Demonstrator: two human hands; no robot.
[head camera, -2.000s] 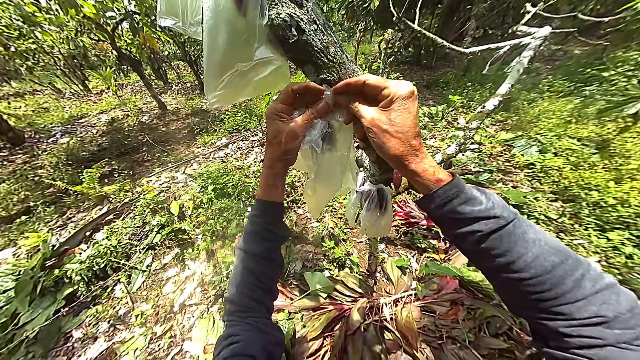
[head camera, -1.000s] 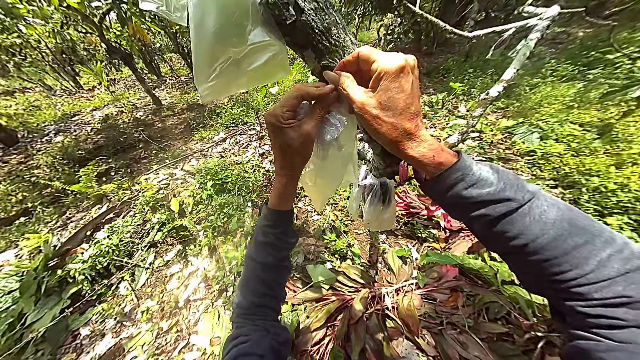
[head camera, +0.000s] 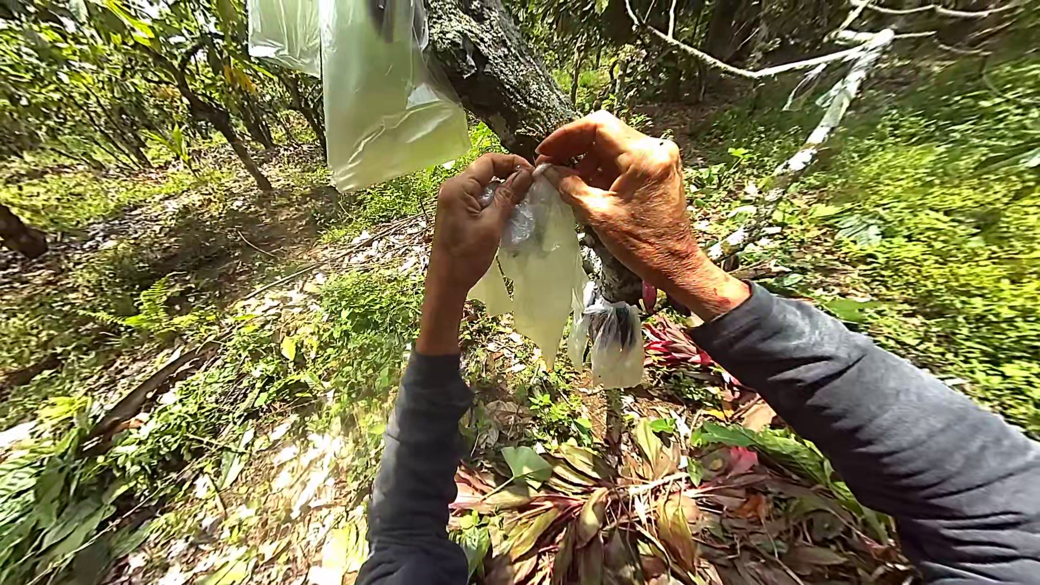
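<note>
Between them, my left hand (head camera: 475, 223) and my right hand (head camera: 630, 199) pinch the gathered top of a translucent plastic bag (head camera: 543, 284), which hangs down in front of the tree trunk (head camera: 508, 73). The fingertips of both hands nearly meet at the bag's top edge. Something darker shows faintly inside its upper part. Lower and to the right hangs a smaller plastic bag (head camera: 617, 349) with a dark thing inside. A larger pale plastic bag (head camera: 390, 114) hangs at the upper left, beside the trunk, with another bag (head camera: 284, 32) behind it.
A pale bare branch (head camera: 821, 134) slants across the right side. Beneath the hands grows a plant with reddish and brown long leaves (head camera: 601, 512). Leaf litter and low green plants cover the ground, with thin trees (head camera: 215, 114) at the upper left.
Both hands stay at the top of the bag, with small shifts of the fingers. More of the bag's upper part now shows between the hands.
</note>
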